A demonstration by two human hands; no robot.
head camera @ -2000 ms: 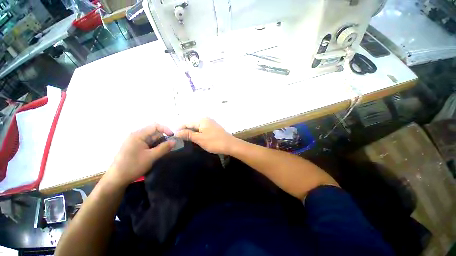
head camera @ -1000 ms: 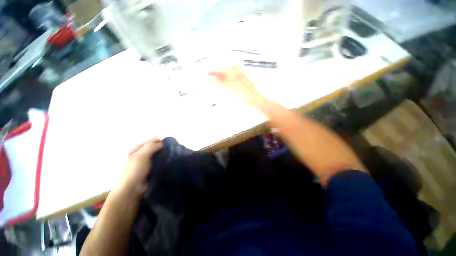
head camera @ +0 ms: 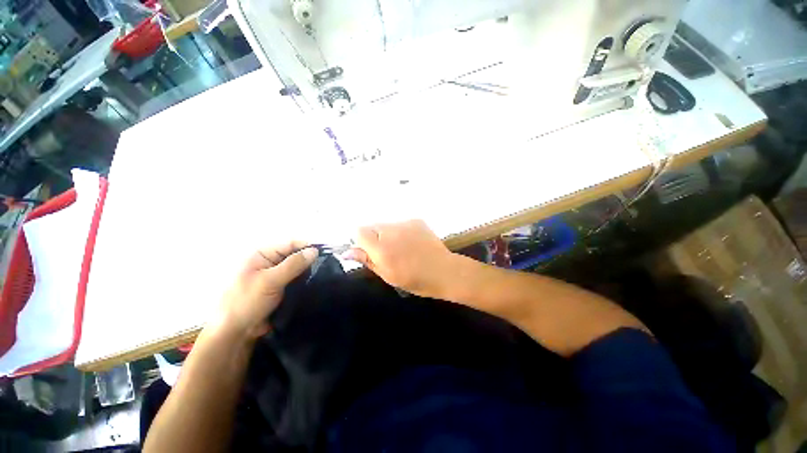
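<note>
My left hand pinches an edge of the black fabric between thumb and fingers, just in front of the table's front edge. The fabric hangs down over my lap. My right hand is closed on the thread snips, mostly hidden in the fingers; their light metal tip shows at the fabric edge between the hands. The presser foot and needle area is lit purple-white, beyond the hands, with no fabric under it.
The white sewing machine stands across the back of the table. Tweezers lie on its bed. Black-handled scissors lie at the right beside hanging threads. A red tray with a white sheet is at the left.
My right hand reached to the machine bed and is back beside my left hand. The snips are gone from the bed; the tweezers remain. My left hand kept hold of the fabric.
</note>
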